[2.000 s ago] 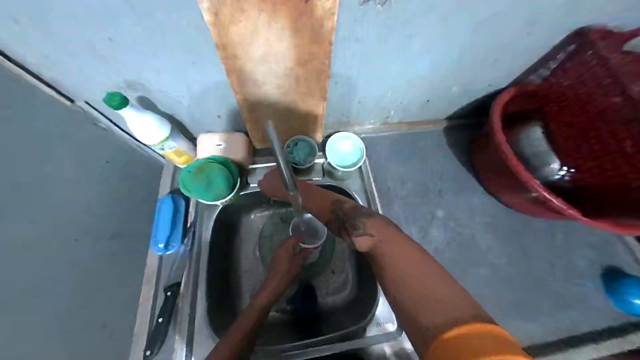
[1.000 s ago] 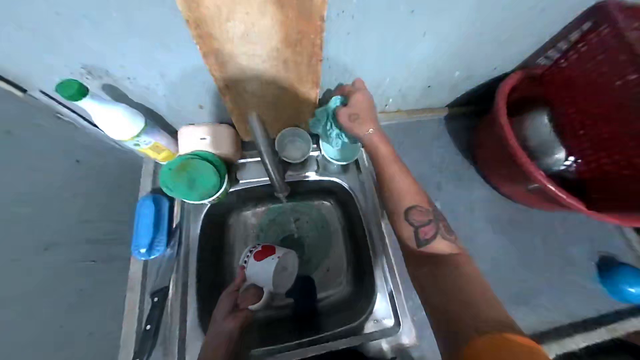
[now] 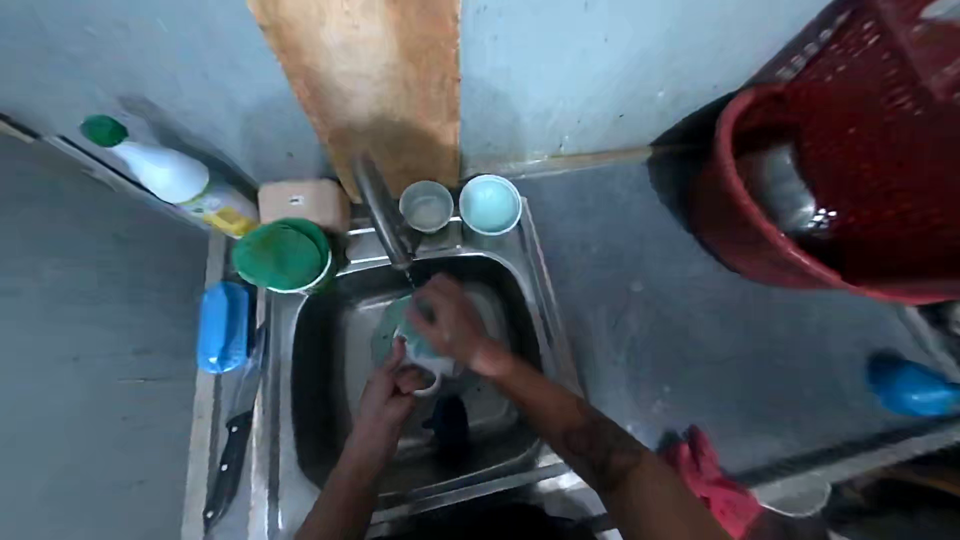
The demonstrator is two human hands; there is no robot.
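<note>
Over the metal sink basin (image 3: 487,420), my left hand (image 3: 390,386) grips a white mug (image 3: 431,375) near its handle. My right hand (image 3: 448,319), slightly blurred, is at the mug's top with a pale green cloth (image 3: 412,330) partly hidden beneath it. A thin stream of water falls from the faucet (image 3: 382,214) just beside that hand. Beneath the mug, a round greenish plate (image 3: 384,330) lies in the basin. Behind the sink stand a clear cup (image 3: 426,206) and a white tub with pale blue-green contents (image 3: 490,205).
Left of the sink are a green lid (image 3: 281,255), a white bottle (image 3: 176,176), a blue soap-like block (image 3: 223,326) and a black-handled knife (image 3: 229,469). A red plastic basket (image 3: 757,202) holding a metal vessel stands right. Pink gloves (image 3: 709,480) lie at the counter's front edge.
My right hand has moved from the white tub down into the sink, to the mug, bringing the green cloth. My left hand still holds the mug.
</note>
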